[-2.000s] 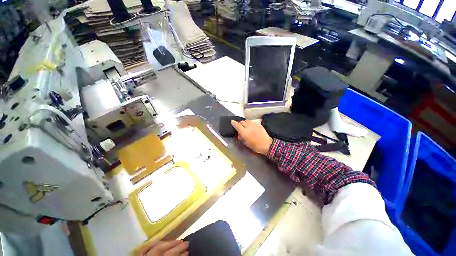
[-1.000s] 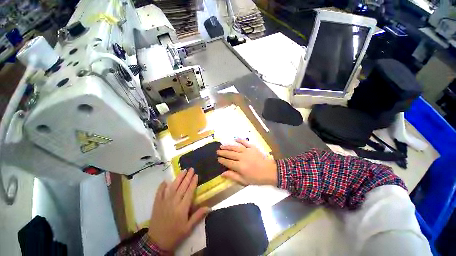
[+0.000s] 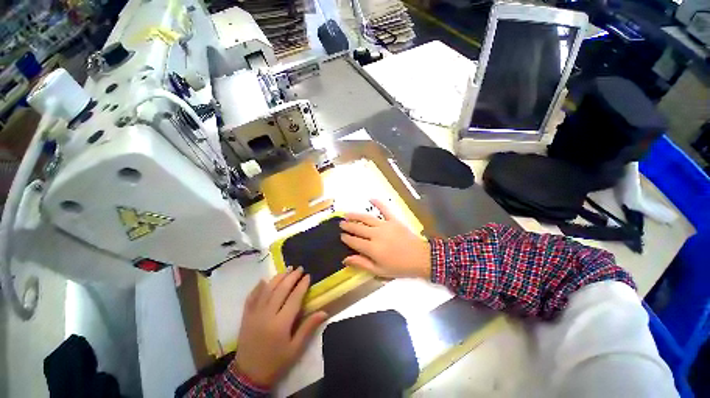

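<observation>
A black fabric piece (image 3: pixel 318 247) lies flat in the yellow-rimmed opening of the white sewing template (image 3: pixel 362 180). My left hand (image 3: pixel 274 330) rests with spread fingers at its near left edge. My right hand (image 3: pixel 389 245) lies flat, palm down, with its fingertips on the piece's right edge. Neither hand grips anything. The amber template flap (image 3: pixel 293 191) is raised behind the opening. Another black piece (image 3: pixel 370 354) lies in front of the template, right of my left hand.
The white machine head (image 3: pixel 148 194) stands at the left. A black piece (image 3: pixel 441 167) lies on the metal bed at the right. Behind it are the control screen (image 3: pixel 523 74), black stacked pieces (image 3: pixel 607 128), black straps (image 3: pixel 603 229) and a blue bin (image 3: pixel 685 183). More black fabric (image 3: pixel 74 369) is at lower left.
Since the oldest frame, a black piece has come into the white opening and both hands have moved onto it. Since one second ago, the hands have barely moved; the yellow rim shows more.
</observation>
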